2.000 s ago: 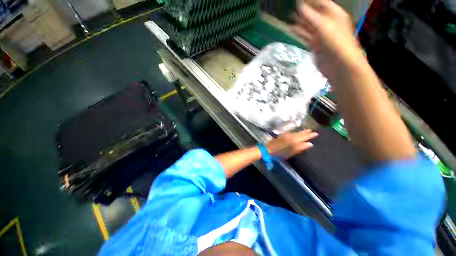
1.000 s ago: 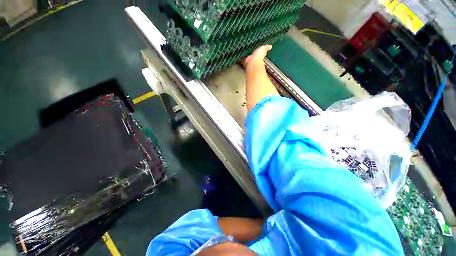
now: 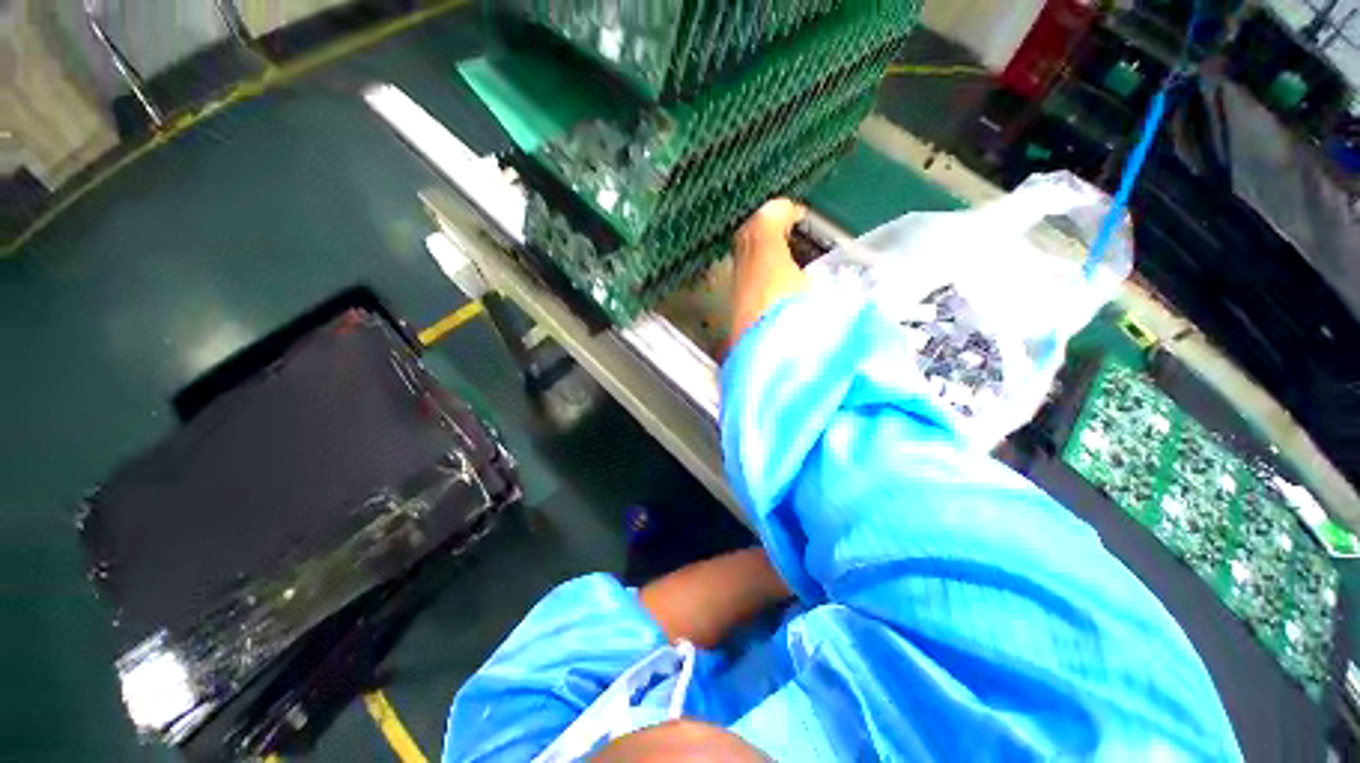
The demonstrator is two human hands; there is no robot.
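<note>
Green comb-like board racks (image 3: pixel 746 164) stand stacked on the conveyor bench at the top centre. My right hand (image 3: pixel 768 239) is at their near lower edge and holds there; its fingertips are partly hidden. My left forearm shows at the bottom centre, but its hand is hidden behind my right sleeve. A clear plastic bag (image 3: pixel 1029 246) of silver-grey pieces lies right of my right arm. Populated green circuit boards (image 3: pixel 1193 514) lie side by side on a black pad (image 3: pixel 1111 574) at the right.
The bench's pale metal rail (image 3: pixel 664 358) runs diagonally along the near left side. A stack of black sheets (image 3: pixel 291 462) partly wrapped in shiny film stands on the floor at left. A blue coiled cord (image 3: pixel 1134 172) hangs above the bag. A white and green tube (image 3: pixel 1316 514) lies at far right.
My right hand has gone from raised to the racks. My left hand has left the bench beside the bag and is hidden. Since one second ago the racks have shifted nearer along the bench.
</note>
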